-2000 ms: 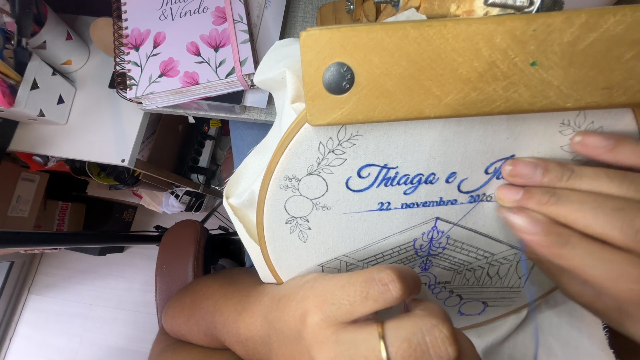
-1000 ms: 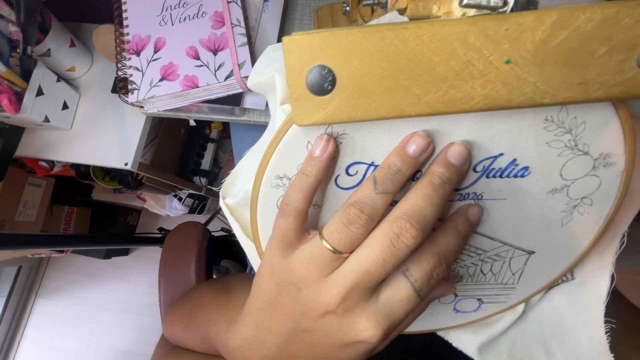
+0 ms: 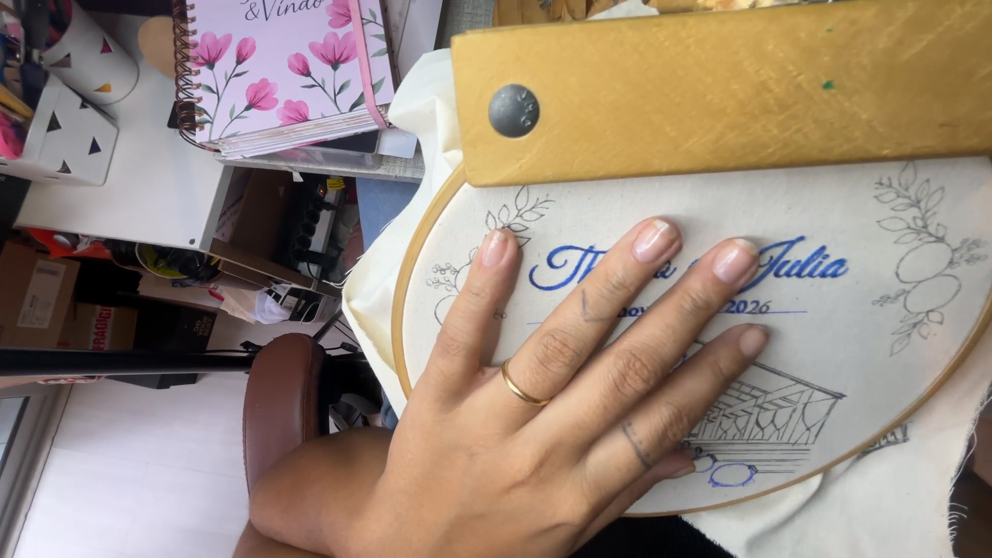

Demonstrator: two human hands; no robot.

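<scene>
White cotton fabric (image 3: 821,201) is stretched in a wooden embroidery hoop (image 3: 400,325). It bears blue stitched lettering (image 3: 806,260), a stitched line below, pencil-like floral sprays at both sides and a line drawing of a building (image 3: 775,407) with some blue outlines. My left hand (image 3: 542,403), with a gold ring, lies palm down across the fabric, fingers spread, holding nothing and covering part of the lettering and drawing. Over the hoop's top edge lies a gold-coloured flat bar (image 3: 697,93) with a round metal fastener (image 3: 514,111). My right hand is out of view.
A spiral notebook (image 3: 287,77) with pink flowers lies at the upper left. Beyond it are patterned pen holders (image 3: 74,132) on a white desk (image 3: 147,186). A brown padded armrest or seat (image 3: 283,403) is beside my forearm; boxes (image 3: 35,294) and a power strip (image 3: 310,221) sit lower down.
My left hand has moved from the hoop's lower part up onto the lettering and spread flat. My right hand, over the hoop's right side two seconds ago, has left the view.
</scene>
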